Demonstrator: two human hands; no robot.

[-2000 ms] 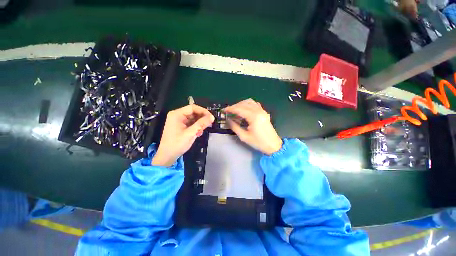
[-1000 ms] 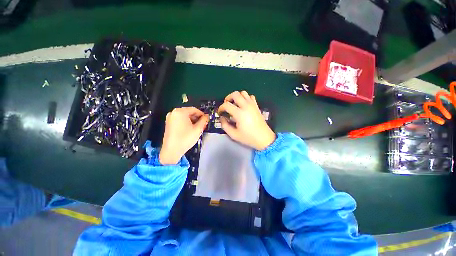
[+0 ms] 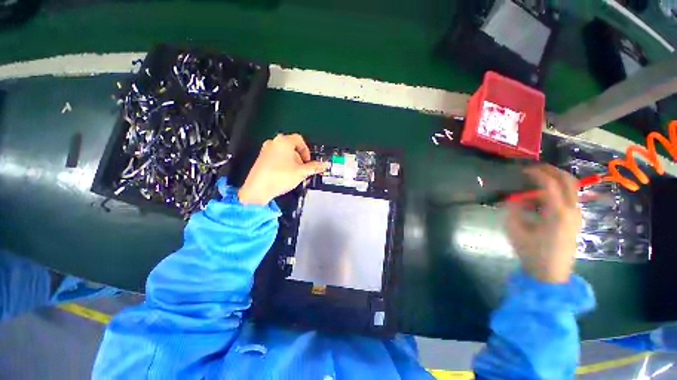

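A black tablet unit [image 3: 338, 308] lies in front of me with a large silver-white panel [image 3: 341, 241] in its middle. A circuit board [image 3: 349, 169] with a green patch shows at its far end. My left hand [image 3: 283, 171] has its fingertips at the board's left end; whether they pinch a small part is hidden. My right hand [image 3: 548, 223] is blurred, to the right of the unit, over the slim red-orange tool [image 3: 519, 197]. Its fingers are around or just above the tool's handle; the grip cannot be told.
A black tray [image 3: 249, 111] heaped with tangled cabled parts is at left. A red bin [image 3: 506, 115] with white bits, a clear tray [image 3: 616, 230] and an orange coiled cord [image 3: 644, 162] are at right. Another unit [image 3: 517, 30] lies beyond the white strip.
My right hand has left the board and moved right to the red-orange tool. My left hand stays at the board's left end. The board is now uncovered.
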